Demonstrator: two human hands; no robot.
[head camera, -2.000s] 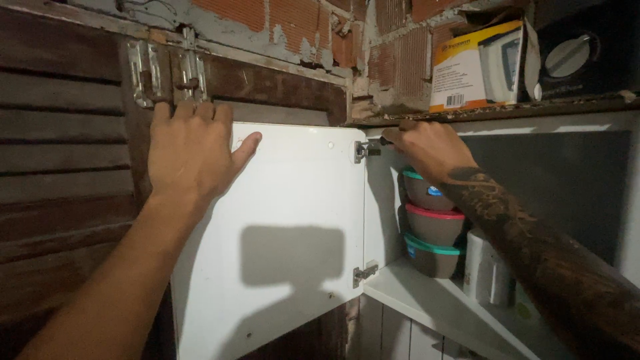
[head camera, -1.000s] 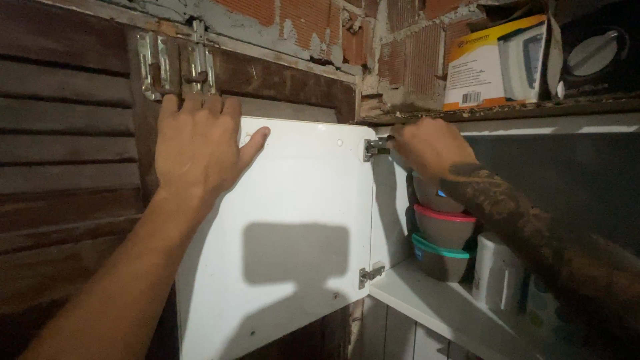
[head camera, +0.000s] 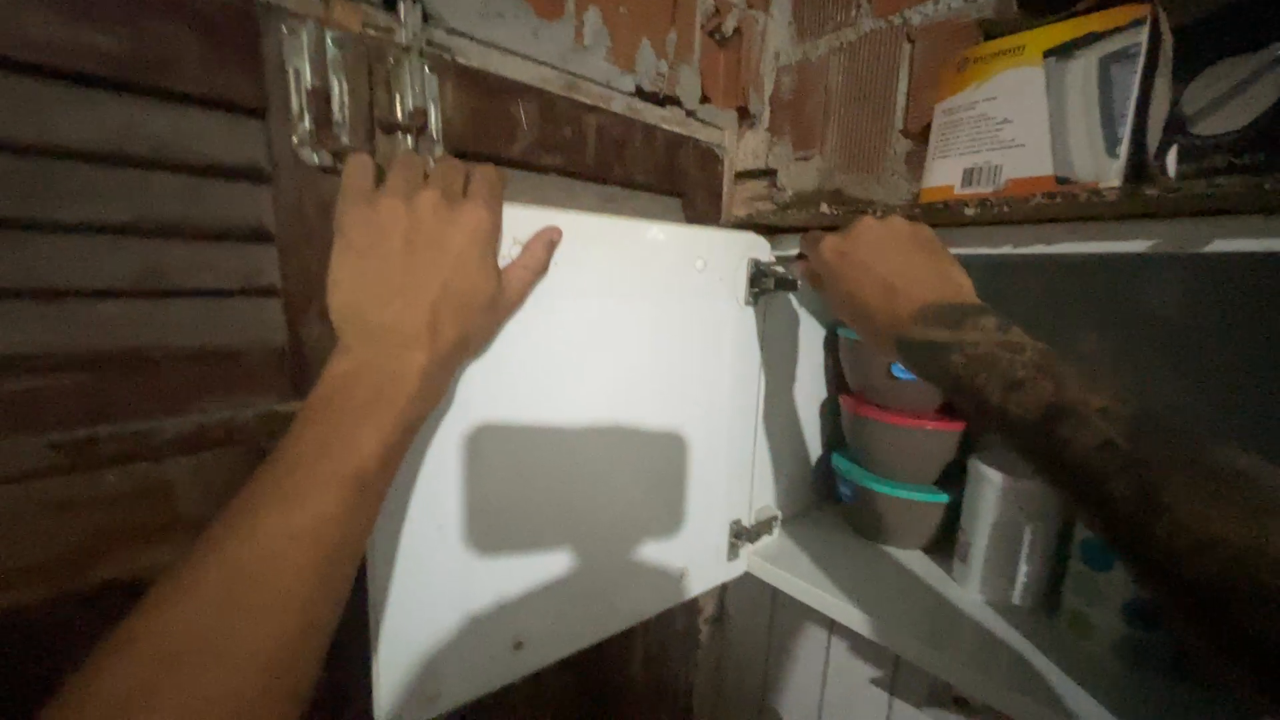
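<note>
My left hand (head camera: 425, 265) grips the top left edge of an open white cabinet door (head camera: 610, 370), with its thumb across the door's inner face. At the upper metal hinge (head camera: 772, 282), my right hand (head camera: 885, 270) is closed around something small; a thin dark tip shows by the fingers, but the rest is hidden, so I cannot tell what it is. The lower hinge (head camera: 752, 535) joins the door to the cabinet side. Under my right forearm stand several stacked plastic bowls (head camera: 898, 440) with green and red lids.
A cardboard box (head camera: 1040, 110) with printing and a black object with a knob (head camera: 1235, 95) sit on the cabinet top. A pale canister (head camera: 1008, 530) stands on the shelf (head camera: 850, 570). Louvred dark wood (head camera: 140, 230) and a brick wall (head camera: 850, 90) lie behind.
Both hands have stayed in nearly the same places, the left on the door and the right at the upper hinge. The door has plainly kept its position.
</note>
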